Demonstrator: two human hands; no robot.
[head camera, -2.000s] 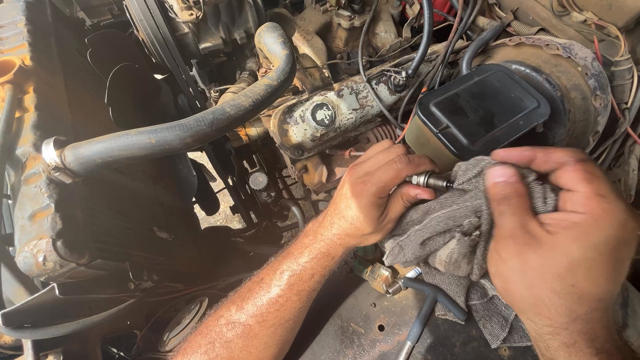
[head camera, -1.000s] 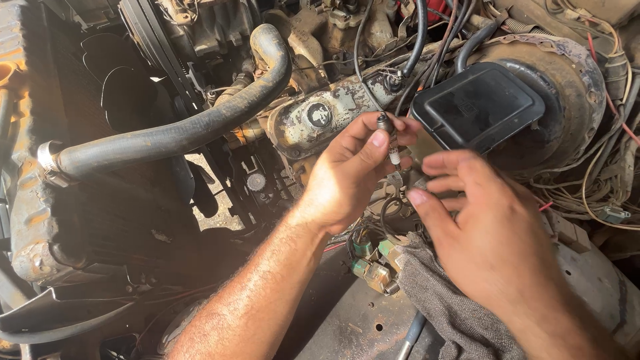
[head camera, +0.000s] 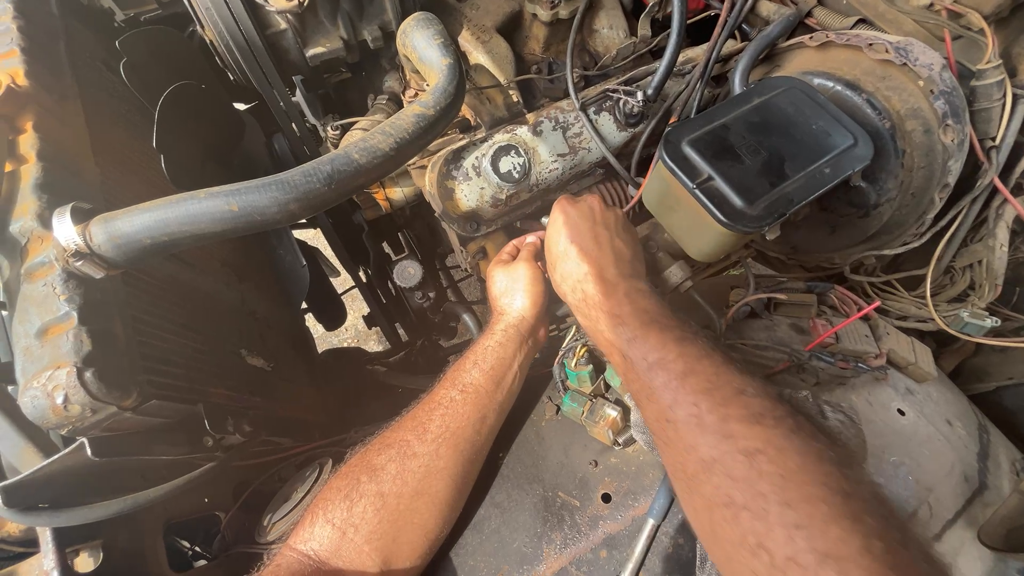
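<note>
My left hand (head camera: 518, 276) is low beside the engine, just below the worn valve cover (head camera: 512, 164), its thumb and forefinger pinched together near a small part. My right hand (head camera: 594, 244) is bent over the same spot, touching or almost touching the left, knuckles up. A small metallic end (head camera: 545, 220) shows between the hands; the spark plug seen earlier is otherwise hidden, and I cannot tell which hand has it. A tool with a metal shaft and blue-grey part (head camera: 658, 504) lies under my right forearm, beside a mostly covered grey cloth (head camera: 640, 424).
A thick radiator hose (head camera: 280, 200) crosses at left, clamped to the radiator (head camera: 60, 336). The black-lidded reservoir (head camera: 768, 156) and round brake booster (head camera: 912, 136) stand right of my hands. Green connectors (head camera: 578, 376) sit below them; loose wires (head camera: 960, 240) tangle at far right.
Both hands have moved from above the fender area to the engine's side below the valve cover. The spark plug, visible in my hands before, is now mostly hidden. The cloth was let go.
</note>
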